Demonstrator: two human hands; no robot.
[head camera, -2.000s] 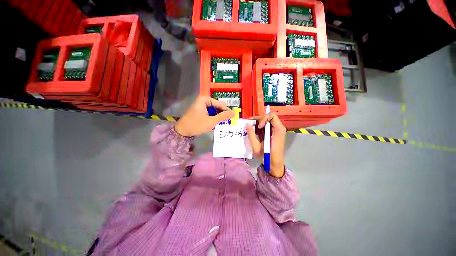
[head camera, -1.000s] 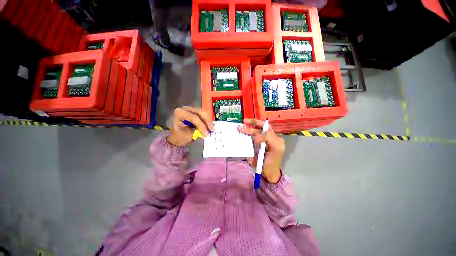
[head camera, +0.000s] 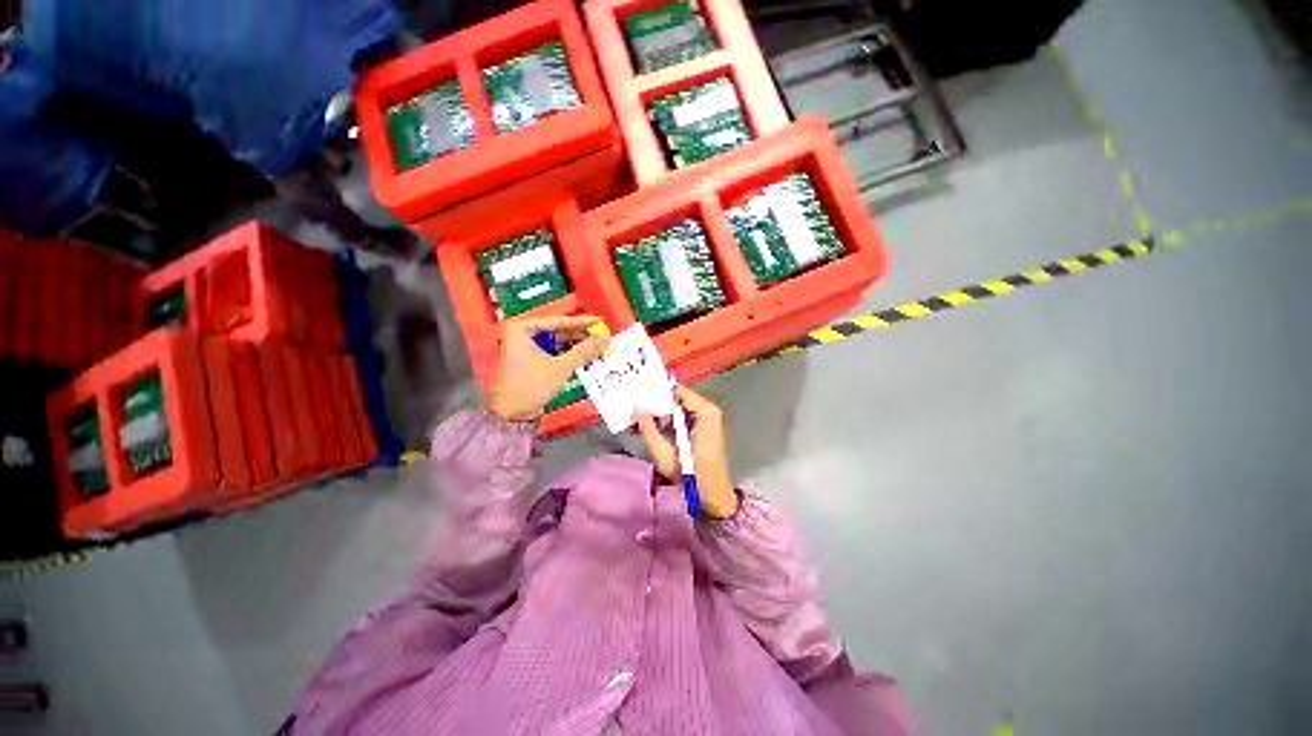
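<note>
A white paper slip (head camera: 625, 380) with dark blue handwriting is held between my two hands, in front of the red-orange foam trays. My left hand (head camera: 534, 365) grips its upper left edge, with a small dark blue piece (head camera: 547, 342) and a bit of yellow tape (head camera: 599, 331) at the fingers. My right hand (head camera: 699, 449) is at the slip's lower right edge and holds a white marker pen (head camera: 684, 449), blue end down. Green circuit boards (head camera: 671, 273) with light ribbed blocks lie in the pockets of the nearest foam tray (head camera: 852, 216).
More red foam trays stand stacked at the left (head camera: 187, 431) beside a blue pallet base (head camera: 370, 377). A grey metal frame (head camera: 935, 115) is behind the trays on the right. Yellow-black tape (head camera: 993, 283) crosses the floor. People in blue clothing (head camera: 216, 86) are at the upper left.
The view has turned, so the trays now appear tilted and further left. The slip is again writing side up and tilted, held by both hands. Blue-clothed people have come into view.
</note>
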